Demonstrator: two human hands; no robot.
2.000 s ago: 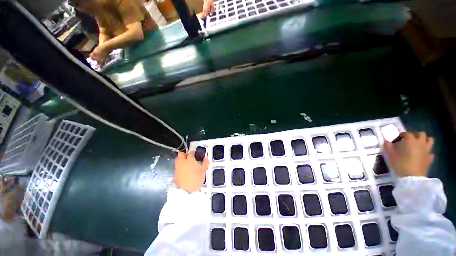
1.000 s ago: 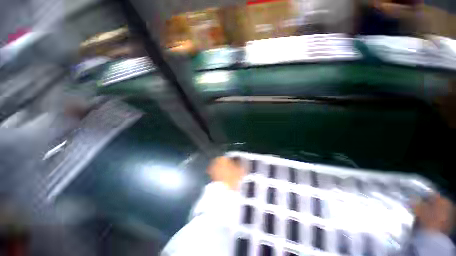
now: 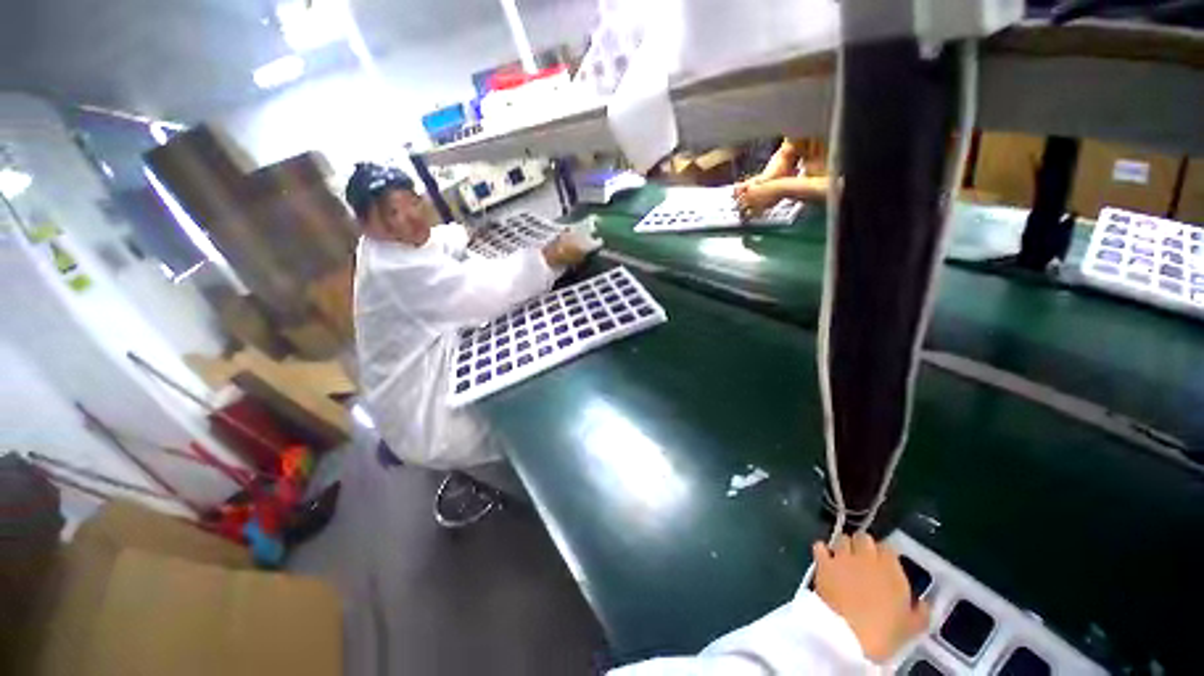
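Note:
A white foam tray (image 3: 930, 610) shows only its far left corner at the bottom right of the view, with a few dark-screened units (image 3: 968, 630) in rounded pockets. My left hand (image 3: 869, 594) lies on that corner, fingers over the tray edge beside the foot of the dark post, holding the tray. The white sleeve reaches in from the bottom edge. My right hand is out of the picture, and the rest of the tray is cut off by the frame.
A dark post (image 3: 887, 264) with white cable rises from the green bench (image 3: 713, 436). A person in a white smock (image 3: 429, 297) sits at the left beside a filled tray (image 3: 561, 330). Another person's arms are over a tray across the bench. Cartons (image 3: 198, 608) lie at lower left.
The view has swung left and up, showing the neighbouring worker and floor. Most of the tray and my right hand have left the picture. My left hand remains at the tray corner.

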